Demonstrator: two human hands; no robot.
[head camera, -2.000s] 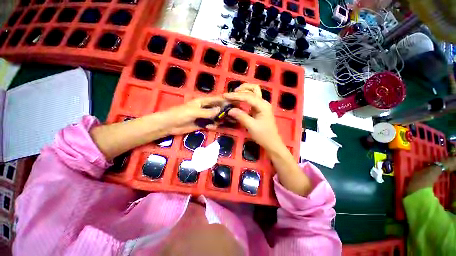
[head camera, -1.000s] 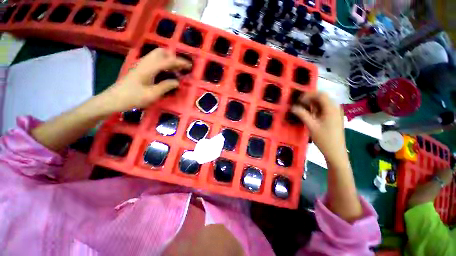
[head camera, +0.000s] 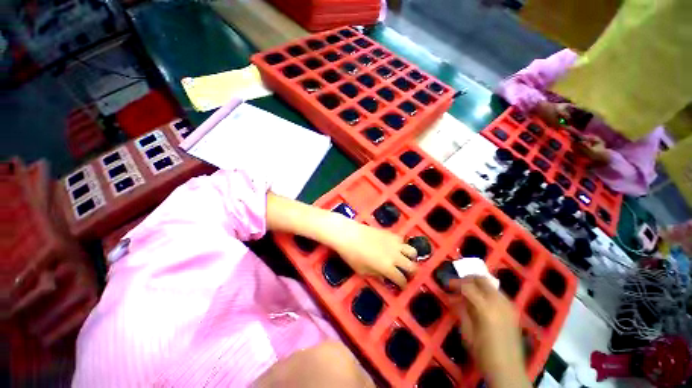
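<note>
The red tray (head camera: 565, 303) lies tilted across the view, with a dark glossy unit in most pockets. One pocket near its upper left edge is empty. My left hand (head camera: 375, 250) is over the middle of the tray, fingers bent down at a pocket; whether it grips a unit is hidden. A unit with a shiny rim (head camera: 419, 248) is beside its fingers. My right hand (head camera: 485, 314) is blurred, with the white wipe (head camera: 474, 269) at its fingertips. A dark unit (head camera: 446, 275) touches or lies beside the wipe; whether the fingers hold it is unclear.
A stack of filled red trays (head camera: 364, 148) is beyond the tray. A notebook (head camera: 265, 148) and yellow paper (head camera: 224, 87) are at upper left, pale-bordered units (head camera: 121, 174) at left. Dark units (head camera: 531, 197), cables (head camera: 652, 295) and a red fan (head camera: 668, 364) are right. A pink-sleeved person (head camera: 630, 163) works at another tray.
The view has swung left. My left hand has moved from the upper left pockets to the tray's middle. My right hand has moved in from the right edge to the wipe, now off its earlier place.
</note>
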